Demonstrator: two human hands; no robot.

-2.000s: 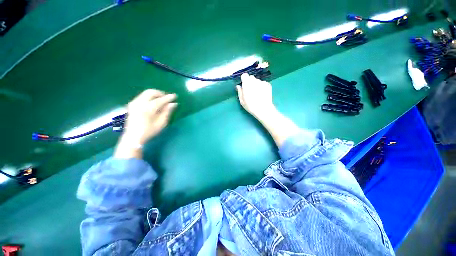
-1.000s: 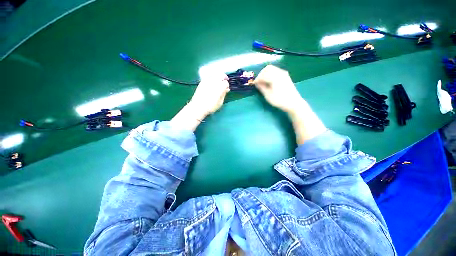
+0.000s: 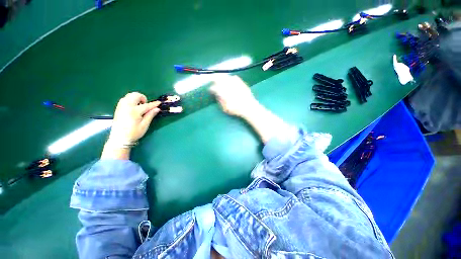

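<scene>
A wire harness lies on the dark green belt, its blue plug at the left and its black cluster with pale copper tips (image 3: 173,104) at the right. My left hand (image 3: 134,119) has its fingers on the black cluster of this harness. My right hand (image 3: 233,96) is blurred, over the belt's near edge to the right of the cluster, with nothing seen in it. Another harness (image 3: 215,71) lies just beyond my right hand, its blue plug to the left and its black cluster to the right.
Loose black housings (image 3: 328,93) lie in two groups on the bench strip. A white crumpled item (image 3: 403,70) and a harness pile (image 3: 417,48) are further right, beside a person's dark sleeve. A blue bin (image 3: 404,167) stands below the edge. More harnesses lie along the belt at both sides.
The harness between my hands has shifted left along the belt, and my left hand has moved left with it. My right hand has left its copper tips. The upper right harnesses have also shifted left.
</scene>
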